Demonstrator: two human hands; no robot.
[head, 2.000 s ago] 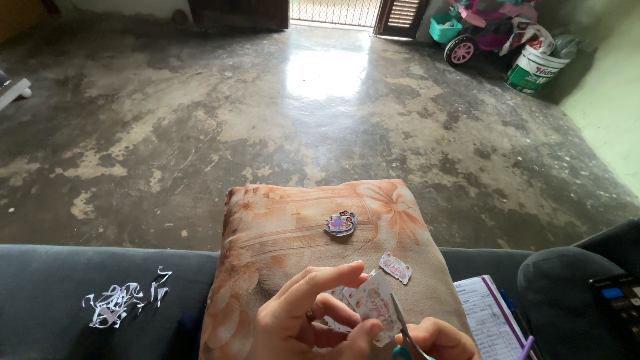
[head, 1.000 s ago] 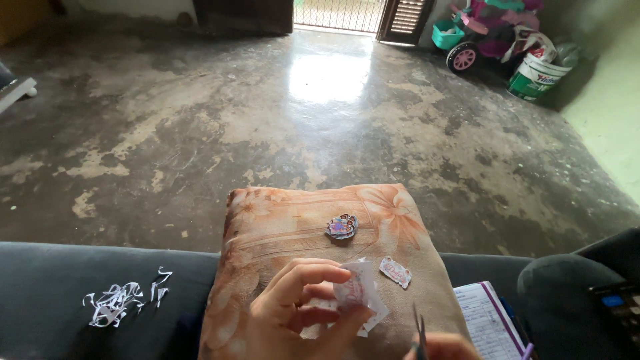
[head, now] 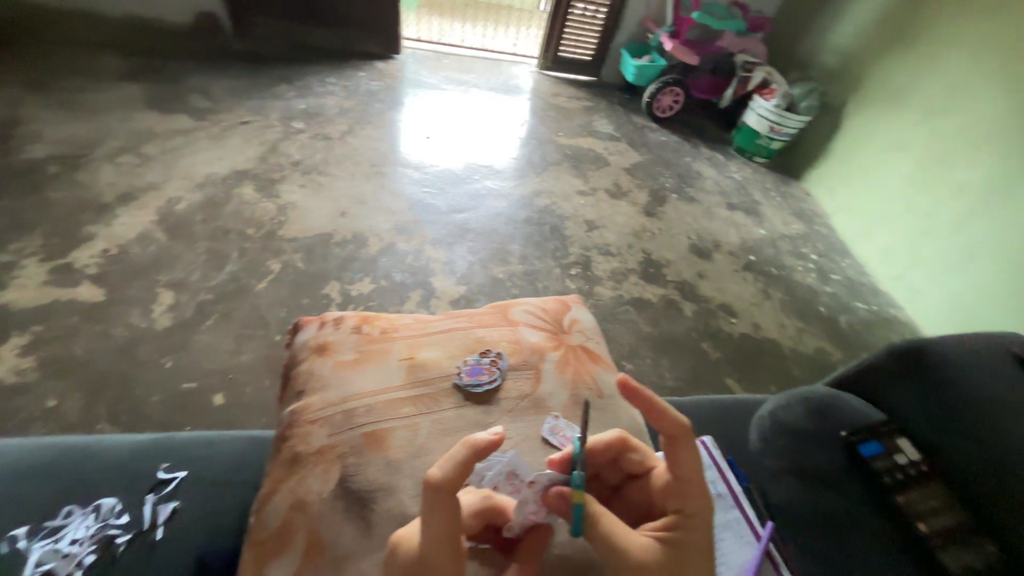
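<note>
My left hand (head: 472,512) grips a small printed paper cutout (head: 532,504) between thumb and fingers, with more white paper pieces (head: 502,472) just behind it. My right hand (head: 640,496) has scissors with teal and yellow handles (head: 578,488) in it, blades pointing up, and its thumb and a finger touch the edge of the same paper. Just beyond the right fingers, a single cutout (head: 560,430) lies on the orange floral cushion (head: 384,416). Farther up the cushion rests a small stack of colourful cutouts (head: 481,371).
White paper strips (head: 72,532) lie on the dark sofa (head: 216,472) at left. A notebook (head: 724,512) with a purple pen (head: 764,544) sits at right, near a dark device (head: 920,496). Beyond the floor stand a pink toy vehicle (head: 696,56) and a bucket (head: 770,128).
My right hand, low at the right with the scissors a second ago, has come up to the paper in my left hand. The stack and the single cutout remain on the cushion.
</note>
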